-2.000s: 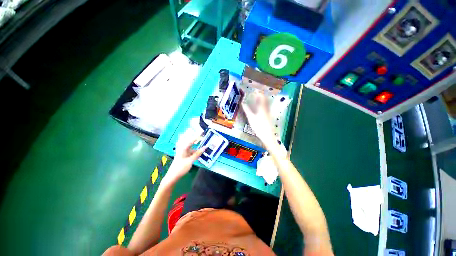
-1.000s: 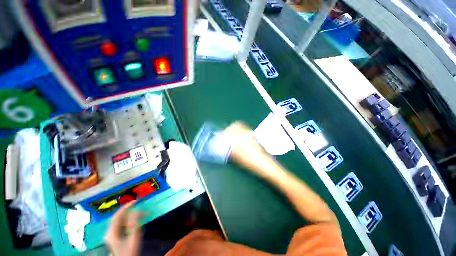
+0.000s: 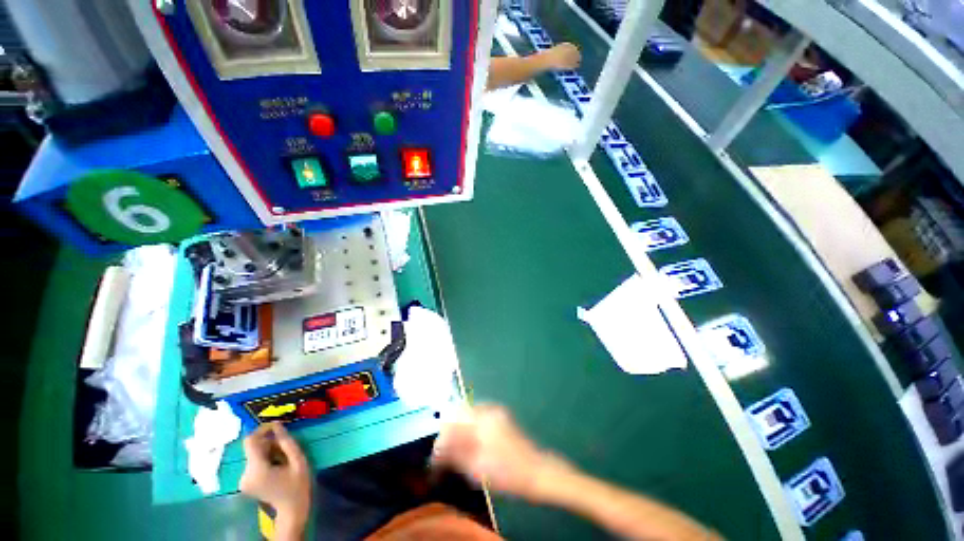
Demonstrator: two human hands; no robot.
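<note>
A panel sits tilted in the orange-brown nest at the left of the silver base plate. A metal tooling block is behind and partly over it. My left hand is just in front of the low blue box with red buttons, its fingers curled; nothing shows in it. My right hand is blurred, at the stand's front right corner, beside the green table. No panel shows in it, but its fingers are unclear.
The control box hangs over the stand, beside the press head. White cloths lie at the base corners. A white sheet lies against the rail of the belt bearing panels. Another person's hand reaches over the belt. A bin stands left.
My right hand has come back from over the green table to the stand's front corner, and the panel it held no longer shows there. The view has shifted. Another person's hand has appeared.
</note>
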